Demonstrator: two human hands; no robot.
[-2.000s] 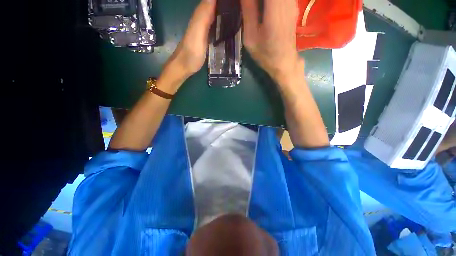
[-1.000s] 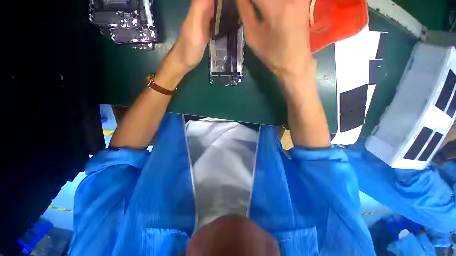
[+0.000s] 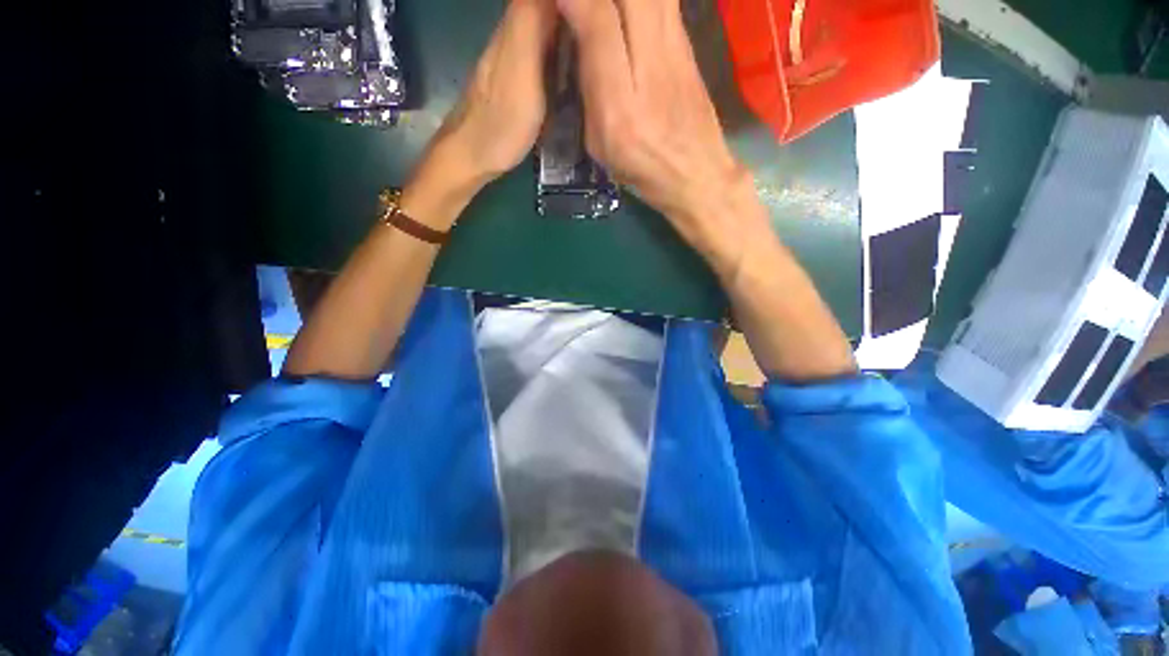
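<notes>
A phone assembly (image 3: 577,187) lies on the green bench mat (image 3: 513,256), its lower end showing and the rest hidden between my hands. My left hand (image 3: 509,96) is along its left side, with a watch on the wrist. My right hand (image 3: 651,109) lies over its right side, close to my left hand. The fingertips of both hands are cut off by the top edge of the picture, so what they hold cannot be told. No small black part shows between them now.
Other phone assemblies (image 3: 321,58) lie at the upper left beside a large dark panel (image 3: 116,231). A red parts bin (image 3: 853,51) with a thin pale strip stands right of my hands. Adhesive sheets (image 3: 885,167) and a white box (image 3: 1045,282) are further right.
My right hand has moved left and closer to my left hand, covering more of the phone assembly. The dark piece seen between my hands no longer shows. The red bin has shifted and turned slightly.
</notes>
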